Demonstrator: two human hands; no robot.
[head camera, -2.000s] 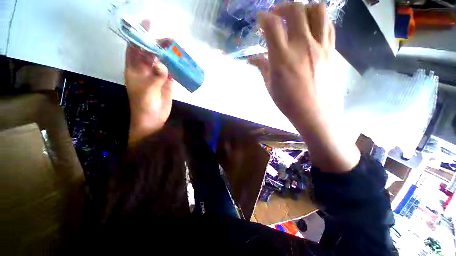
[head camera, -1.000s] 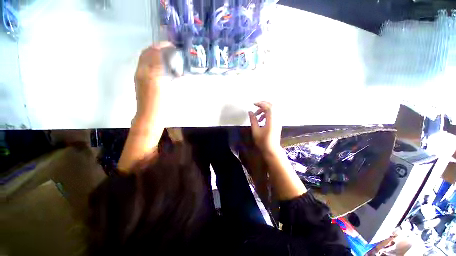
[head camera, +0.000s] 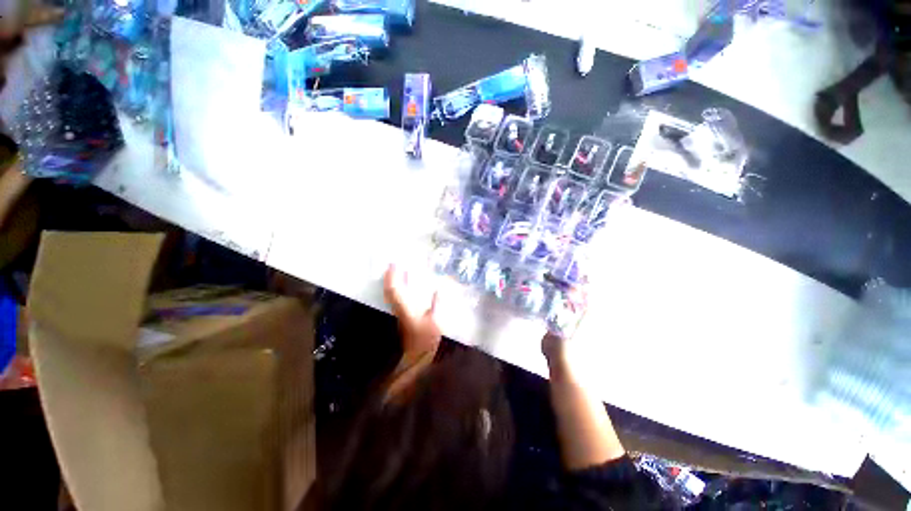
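A clear blister tray (head camera: 534, 215) filled with rows of small packs lies tilted on the white tabletop in front of me. The packs show violet, white and red bits. My left hand (head camera: 415, 321) is at the tray's near left corner, thumb and fingers apart, holding nothing that I can see. My right hand (head camera: 559, 351) is at the near right corner and grips the tray's edge; its fingers are partly hidden by the tray. The picture is blurred and overexposed.
Light-blue-card packs (head camera: 347, 103) and a purple-card pack (head camera: 416, 100) lie at the back left. A small white-backed pack (head camera: 699, 150) lies on the black strip. Stacked empty trays (head camera: 879, 349) stand right. An open brown carton (head camera: 210, 389) is below left.
The view has swung left, bringing the pile and brown carton into sight. My left hand has moved down from the tray's side to its near edge. My right hand has come to the tray's corner.
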